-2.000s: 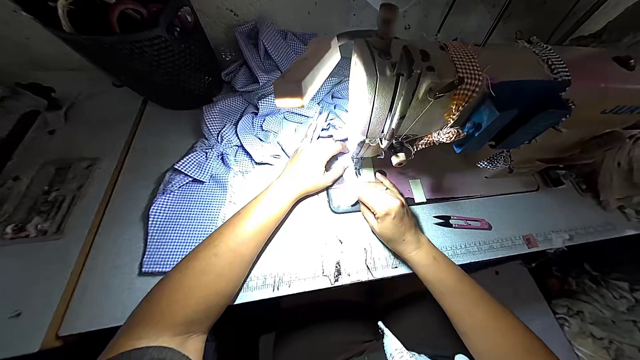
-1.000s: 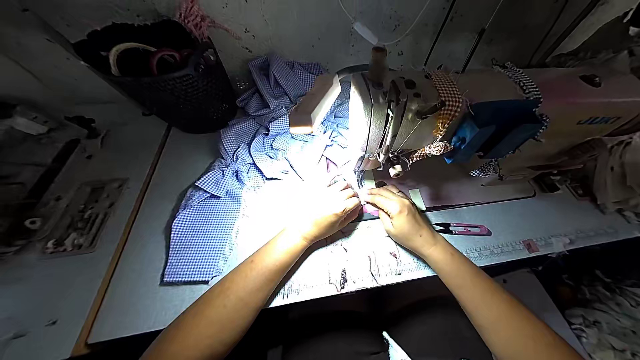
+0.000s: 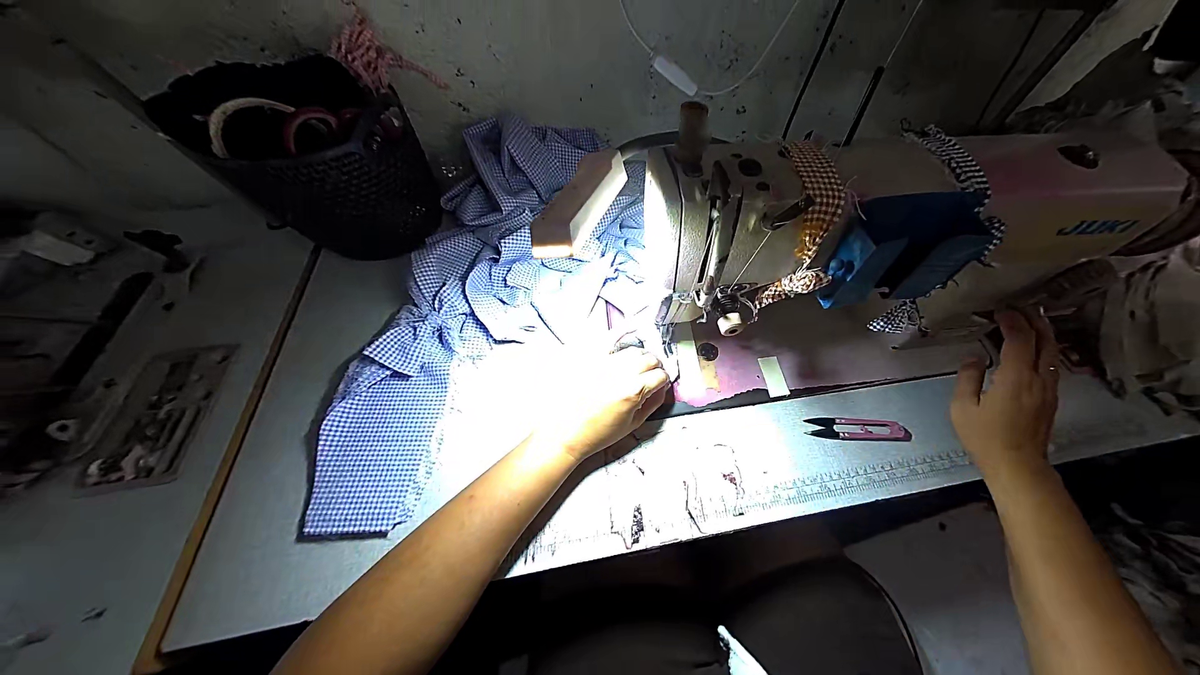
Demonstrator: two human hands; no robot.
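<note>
A Juki sewing machine stands on the table, its lamp glaring over the needle area. Close to the left of the needle, my left hand rests with curled fingers at the edge of the brightly lit cloth; glare hides whether it grips anything. Blue-and-white gingham fabric lies bunched behind and to the left of that hand. My right hand is at the right end of the machine bed, fingers apart, reaching under the machine arm. Between the hands, pink-handled thread snips lie on the table.
A black woven basket holding rings or rolls stands at the back left. A printed ruler scale runs along the front table edge. Cloth is heaped at the far right. A blue pouch is tied to the machine.
My right hand has left the needle area, where it was beside my left hand, and moved right along the machine bed. My left hand remains near the needle.
</note>
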